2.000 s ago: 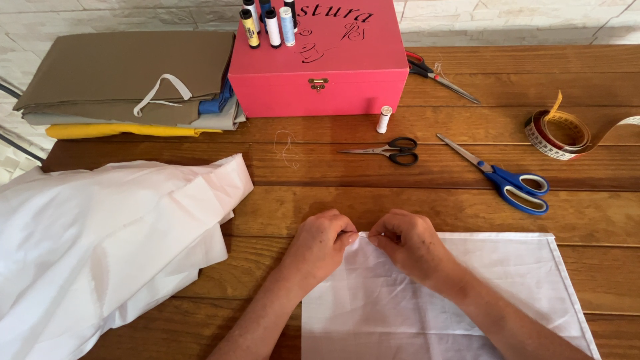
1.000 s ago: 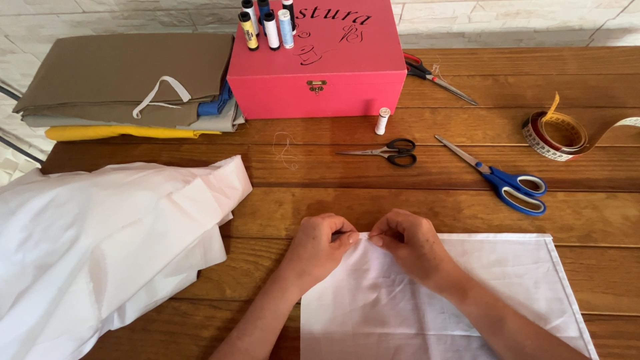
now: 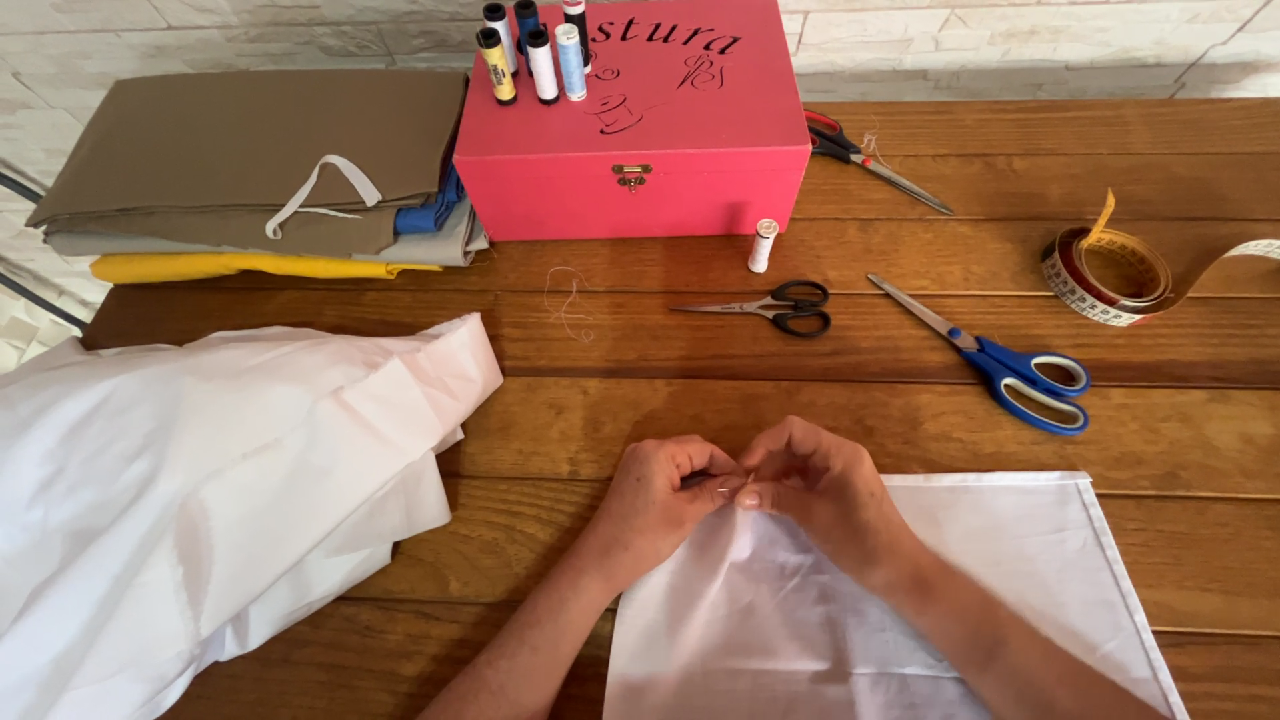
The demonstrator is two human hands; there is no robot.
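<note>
A white fabric piece (image 3: 1000, 560) with folded, hemmed edges lies on the wooden table. My left hand (image 3: 670, 500) pinches its top edge near the left corner, with a thin needle or pin just visible at the fingertips. My right hand (image 3: 815, 490) grips the same edge right beside it, thumb and fingers closed on the cloth. The fingertips of both hands nearly touch and hide the pinched corner. Beyond the hands lie small black-handled scissors (image 3: 775, 307), a white thread spool (image 3: 763, 246) standing upright, and blue-handled scissors (image 3: 990, 360).
Bunched white fabric (image 3: 250, 480) covers the table's left side. Behind it are folded fabrics (image 3: 270, 140) with a white strip on top. A pink wooden box (image 3: 630, 190) bears several thread spools. Red-and-black scissors (image 3: 870, 160), a coiled measuring tape (image 3: 1105, 280) and loose thread (image 3: 572, 305) lie about.
Both hands stay at the top edge of the fabric. The fingers have shifted slightly, and the right hand's fingers are now raised and bent more over the edge.
</note>
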